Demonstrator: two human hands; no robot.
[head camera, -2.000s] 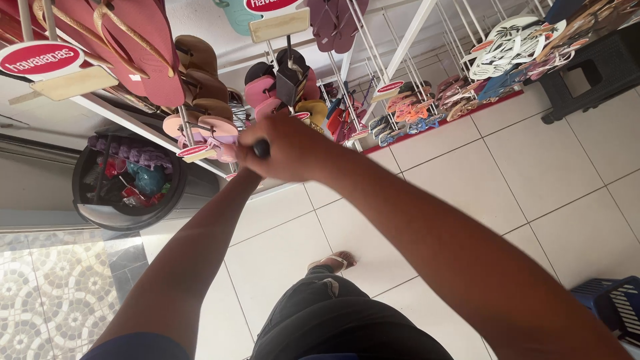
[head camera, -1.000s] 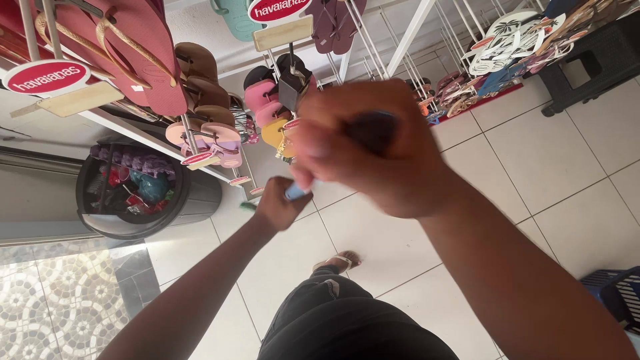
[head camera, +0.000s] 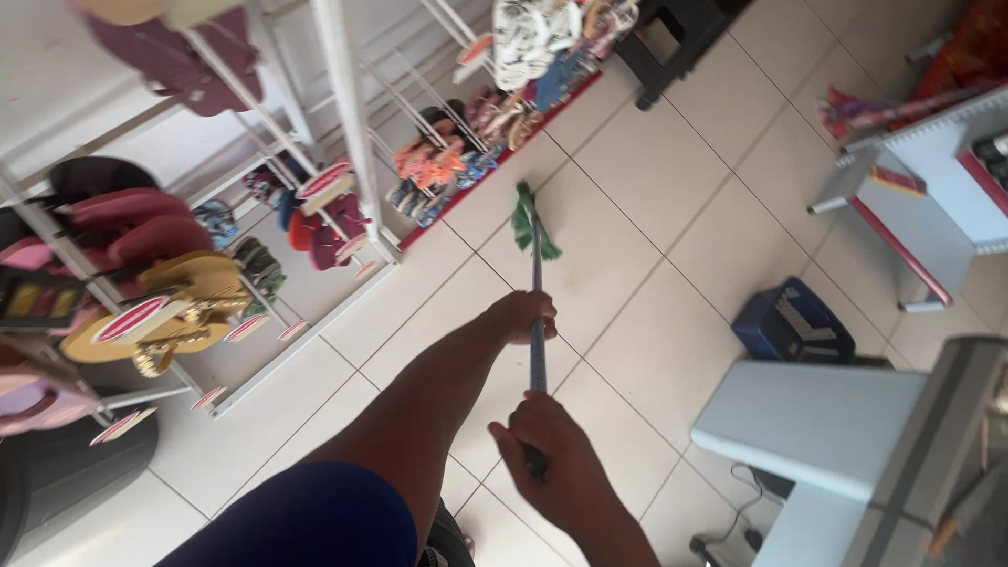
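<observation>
A broom (head camera: 538, 354) with a long bluish-grey handle and green bristles (head camera: 531, 224) reaches away from me, its head on the pale tiled floor. My left hand (head camera: 524, 317) is closed around the middle of the handle. Nearer to me, my right hand (head camera: 551, 453) grips the handle close to its dark end cap, with the thumb beside the cap. The bristles lie to the right of the shoe rack's red base edge and do not touch it.
A white metal rack (head camera: 346, 118) with hanging flip-flops stands on the left, over a dark bin (head camera: 75, 465). A black plastic stool (head camera: 661, 47) is at the top. To the right are a blue basket (head camera: 791, 323), a white-and-red shelf (head camera: 906, 228), a pale counter (head camera: 803, 417) and cables (head camera: 744, 508) on the floor.
The view has swung right. My hands, close together two seconds ago, are now spaced along the handle, and the broom's green bristles show in full on the floor.
</observation>
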